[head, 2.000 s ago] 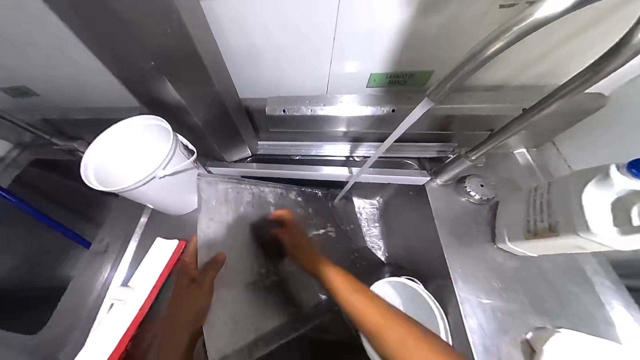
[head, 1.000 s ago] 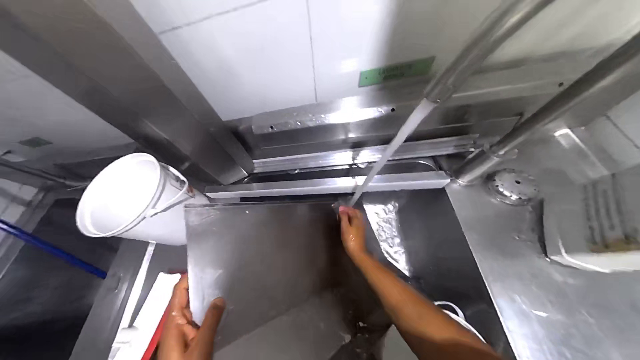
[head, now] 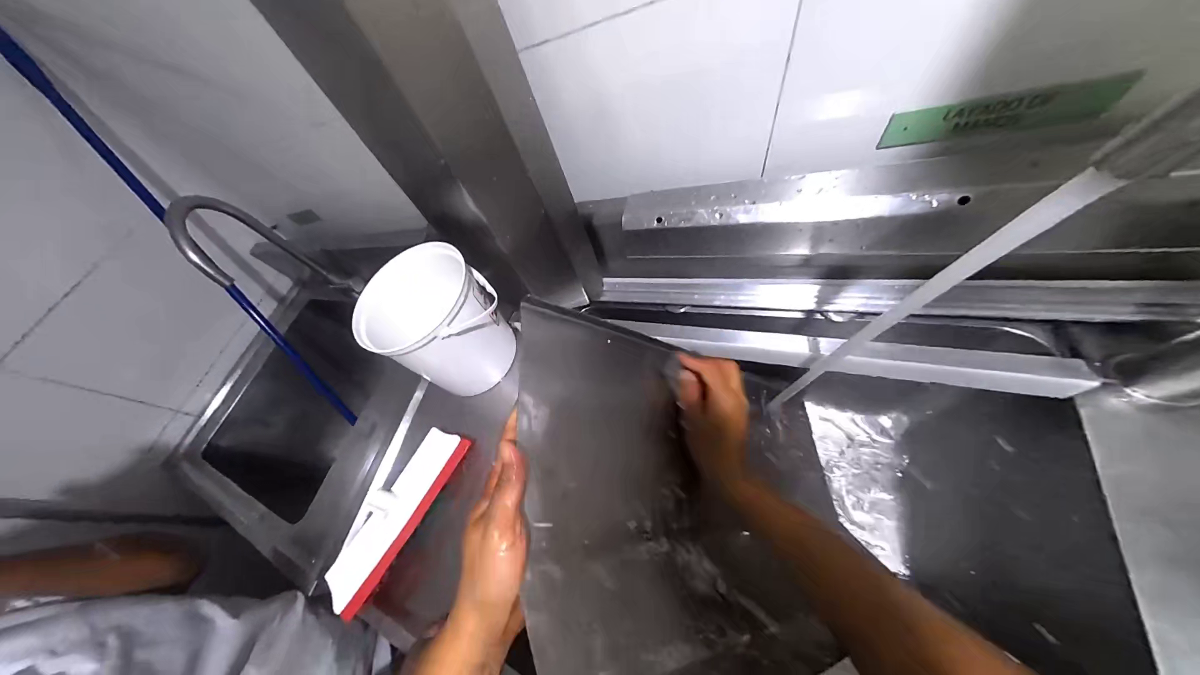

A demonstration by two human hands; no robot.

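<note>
A flat metal sheet or tray, wet and grey, stands tilted over the left part of a steel sink. My left hand grips its left edge, thumb on the near face. At its upper right edge, my right hand has its fingers curled; a dark pad may be under them, but blur hides this. Right of that hand, a stream of water falls from the faucet into the sink.
On the left counter are a white plastic bucket and a white squeegee with a red blade. Beyond them are a second basin, a curved faucet and a blue pole. Another person's forearm shows at lower left.
The view has swung left, bringing the other person's arm into sight. The sheet now stands more steeply. My right hand, rubbing across its face two seconds ago, is at its upper right edge.
</note>
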